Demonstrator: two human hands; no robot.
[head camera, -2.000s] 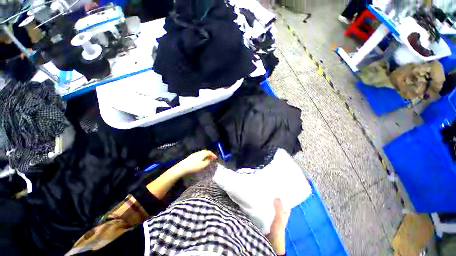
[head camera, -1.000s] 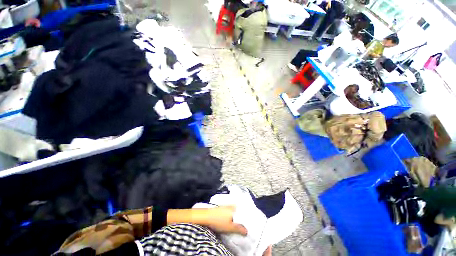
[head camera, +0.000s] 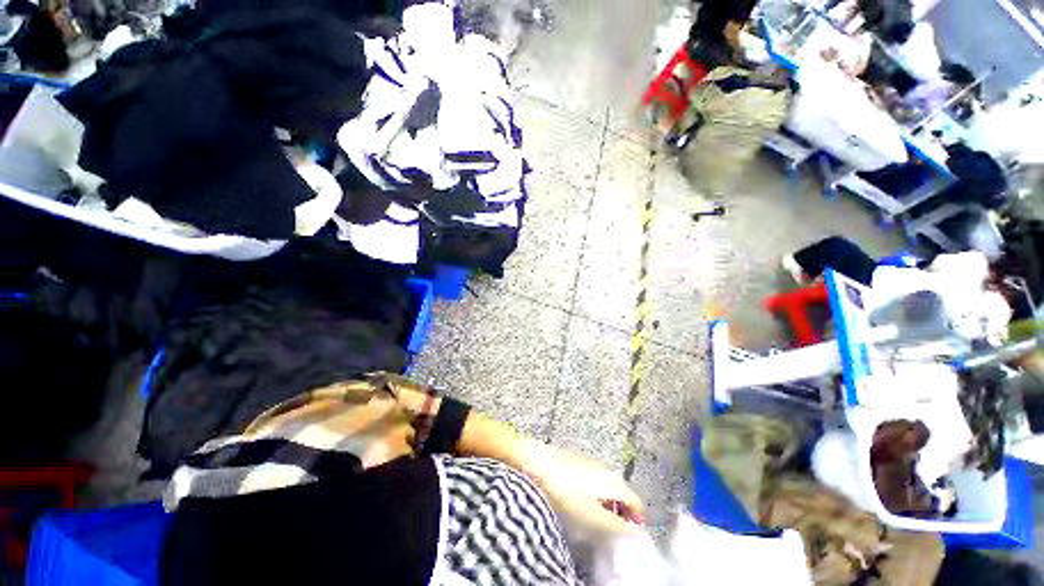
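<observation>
My left hand (head camera: 595, 492) reaches out from a plaid sleeve with a black cuff, low in the middle of the picture. It holds a white cloth piece (head camera: 733, 559), which is blurred and cut off by the bottom edge. The fingertips are partly hidden against the cloth. My right hand is not in view.
A black garment heap (head camera: 218, 126) lies on the white machine table (head camera: 172, 232), beside white-and-black pieces (head camera: 441, 126). A crate of black cloth (head camera: 286, 343) stands below. Right of the taped floor (head camera: 550, 275) are brown cloth (head camera: 819, 521), a red stool (head camera: 798, 311) and machine tables.
The view has swung, and my left hand has moved rightward with the white cloth. The black patch seen on the cloth earlier no longer shows. My right hand has left the picture.
</observation>
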